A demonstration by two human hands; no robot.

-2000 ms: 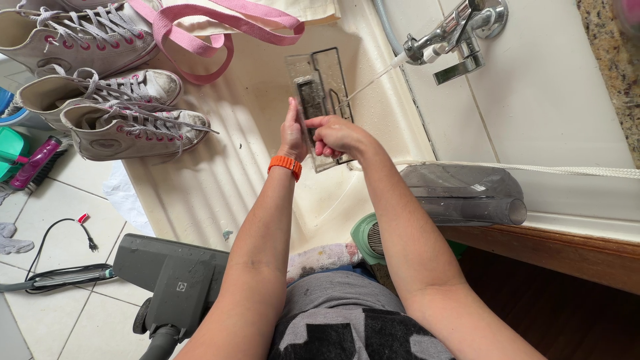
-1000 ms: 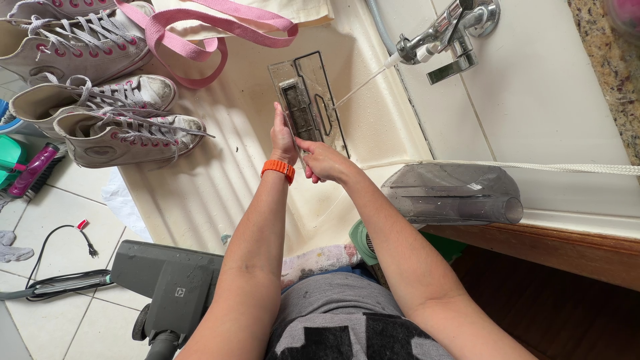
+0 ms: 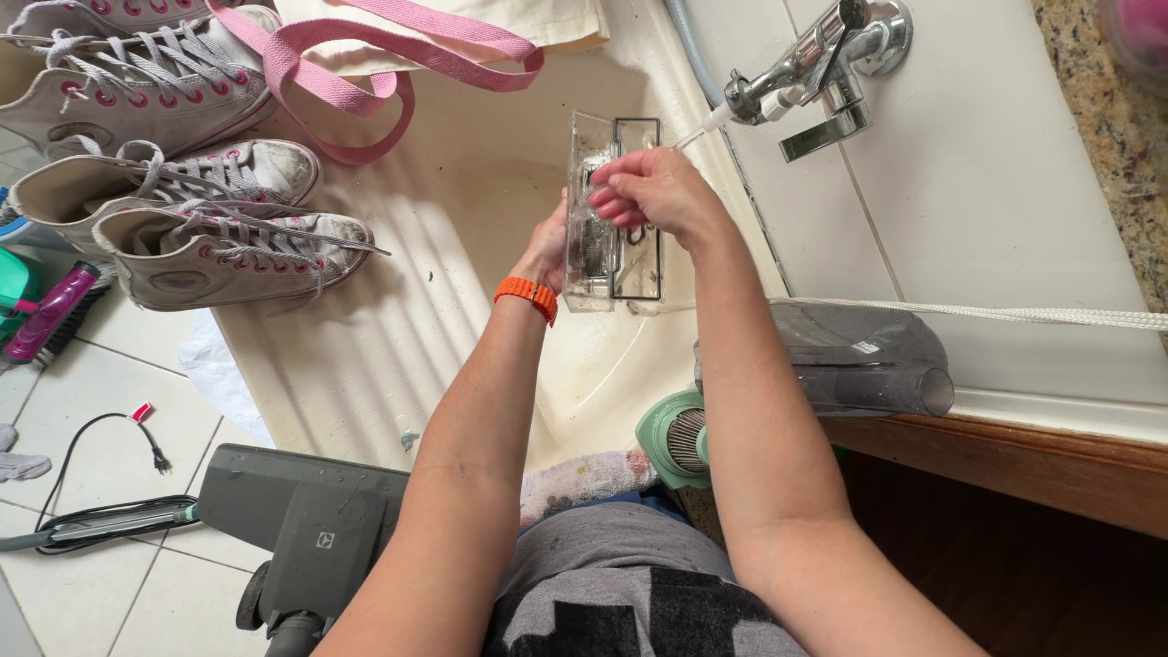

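My left hand holds a clear plastic vacuum-cleaner part by its left side, over the laundry sink. The part has a hinged-looking flap with a dark seal around its edge. My right hand is over the part's upper middle, fingers bent; whether they touch it is unclear. A thin stream of water runs from the chrome tap and passes behind my right hand. Beside my right forearm lie a smoky transparent dust container and a green-framed pleated filter.
Several white high-top sneakers stand on the ribbed left side. A pink strap and cream cloth lie at the sink's back. A dark vacuum floor head is at lower left, near a black power cord. White rope runs along the right wall.
My right hand has moved from the part's lower end up over its middle, near the water stream. My left hand still holds the part, which is now more upright in view.
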